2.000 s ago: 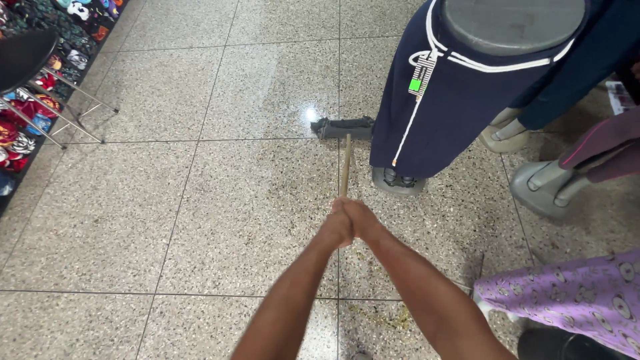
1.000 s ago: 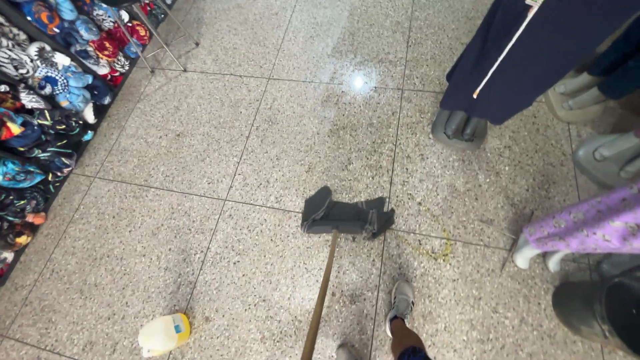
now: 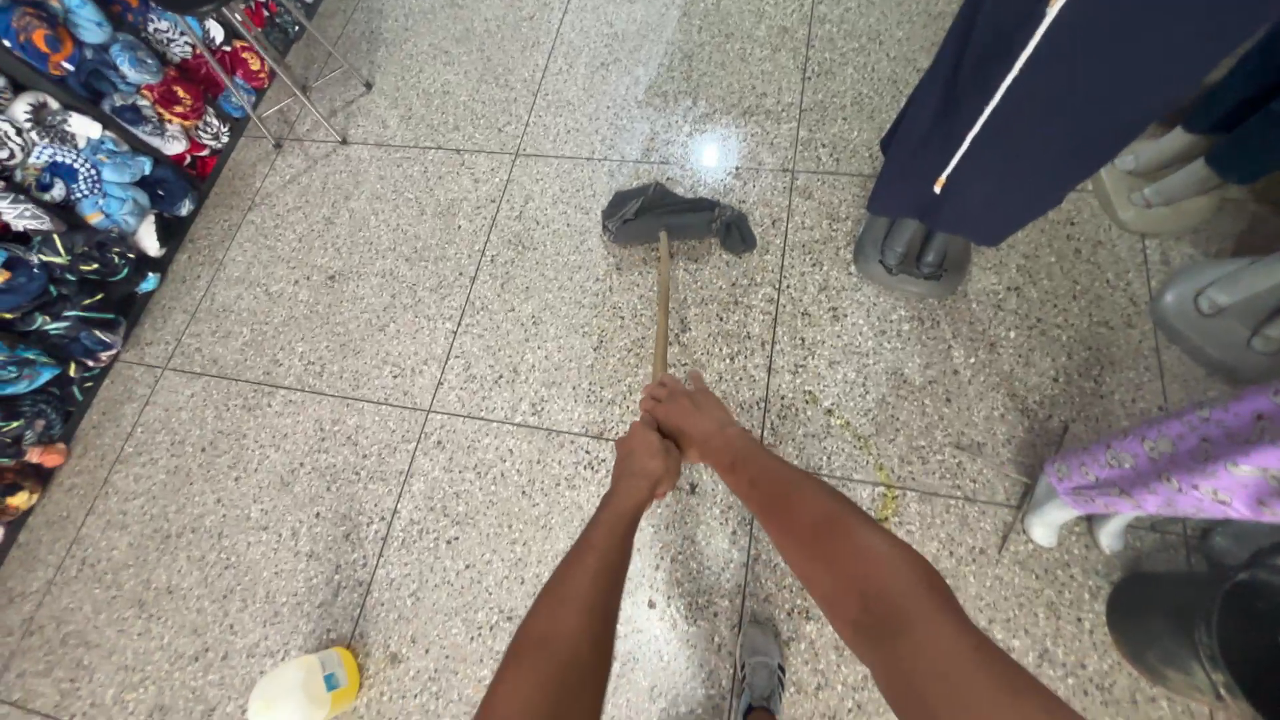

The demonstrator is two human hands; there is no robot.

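Observation:
Both my hands grip a wooden pole [image 3: 662,310] near the middle of the view. My left hand [image 3: 645,462] is closed round it on the near side, and my right hand [image 3: 690,415] sits just ahead, touching the left. At the pole's far end a dark grey cloth [image 3: 665,215] is draped over the mop head and lies on the speckled floor. A yellowish streak of liquid [image 3: 885,490] marks the floor right of my hands. At the lower left a whitish plastic bottle [image 3: 290,690] with a yellow end rests on the floor.
Patterned slippers [image 3: 115,185] fill a low display on the left, beside metal stool legs [image 3: 290,90]. On the right stand mannequins in navy trousers [image 3: 990,120] and purple printed trousers [image 3: 1180,460]. A black bucket [image 3: 1160,630] is at the lower right. My shoe [image 3: 762,665] shows below.
The cloth-covered mop head has moved forward, away from my feet, since one second ago. My hands, out of view then, are back in view on the pole.

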